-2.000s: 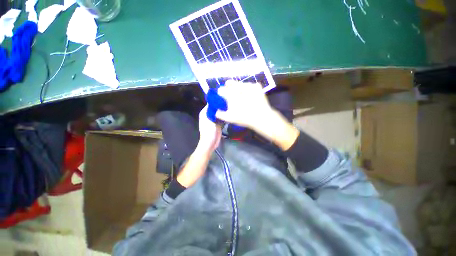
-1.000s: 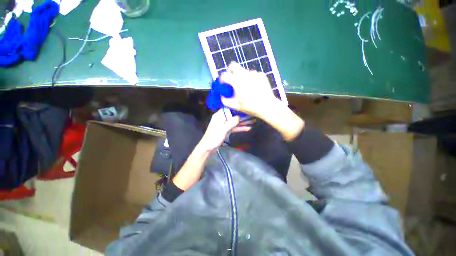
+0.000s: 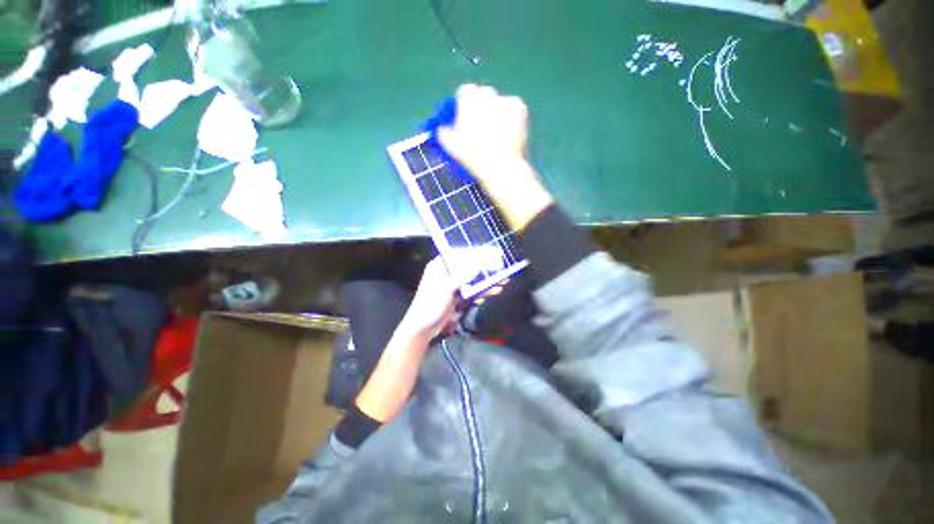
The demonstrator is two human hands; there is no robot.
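The solar panel (image 3: 451, 210) lies tilted over the bench's near edge, front side up, with dark cells, pale grid lines and a white frame. My left hand (image 3: 442, 292) holds its near end, the fingers partly hidden beneath it. My right hand (image 3: 483, 131) is at the panel's far end, closed on a blue cloth (image 3: 440, 118) that shows at the left of the fingers. My right hand and sleeve cover part of the panel's right side.
Green bench (image 3: 594, 133) ahead. At left are another blue cloth (image 3: 97, 159), white scraps (image 3: 227, 128) and a clear bottle (image 3: 251, 82). White strands (image 3: 705, 97) lie at right. An open carton (image 3: 241, 399) stands left of my legs. A person's dark clothing (image 3: 108, 338) shows at far left.
My right hand has moved with the blue cloth from the panel's near part to its far end. My left hand still holds the near end. The view has shifted, showing more of the bench.
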